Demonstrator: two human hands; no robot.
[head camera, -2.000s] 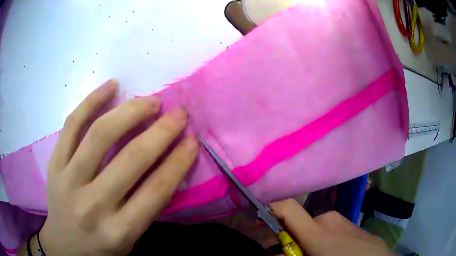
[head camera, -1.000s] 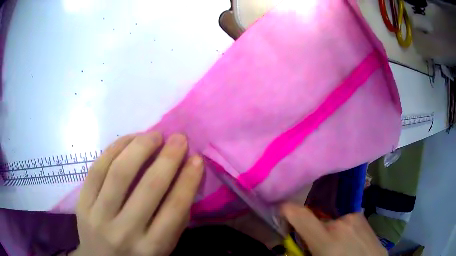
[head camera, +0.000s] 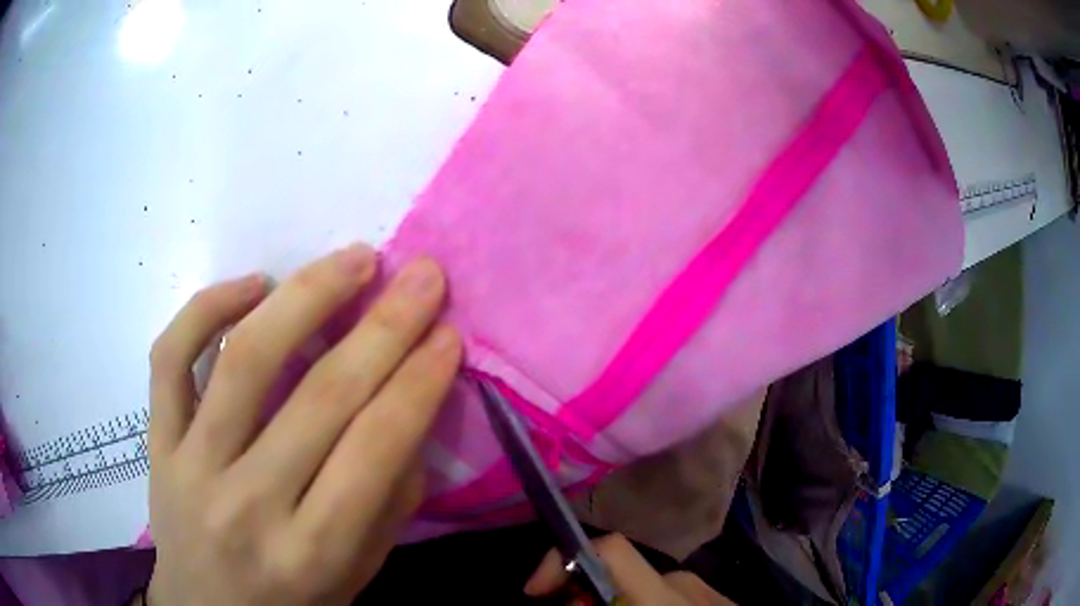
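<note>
A pale pink garment panel (head camera: 663, 178) lies on the white table, with a bright magenta strip (head camera: 722, 255) running along it. My left hand (head camera: 308, 426) presses flat on the panel's left part, fingers together near the fold. My right hand (head camera: 640, 574) is at the bottom edge, partly cut off, and holds scissors (head camera: 533, 474). The blades point up and left. Their tips are at a short folded opening in the panel, beside my left fingertips. Whether the blades are in the cloth is unclear.
The white table (head camera: 237, 142) has ruler markings (head camera: 89, 456) along its front edge. A blue plastic basket (head camera: 936, 521) stands at the lower right. Dark and brown cloth (head camera: 805, 474) hangs beside it. A yellow handle (head camera: 936, 7) shows at the top right. A cream machine part (head camera: 515, 18) is at the top.
The panel's right part has swung upward and the magenta strip is steeper. The scissors have turned more upright, and my right hand has moved left and down. The basket shows more.
</note>
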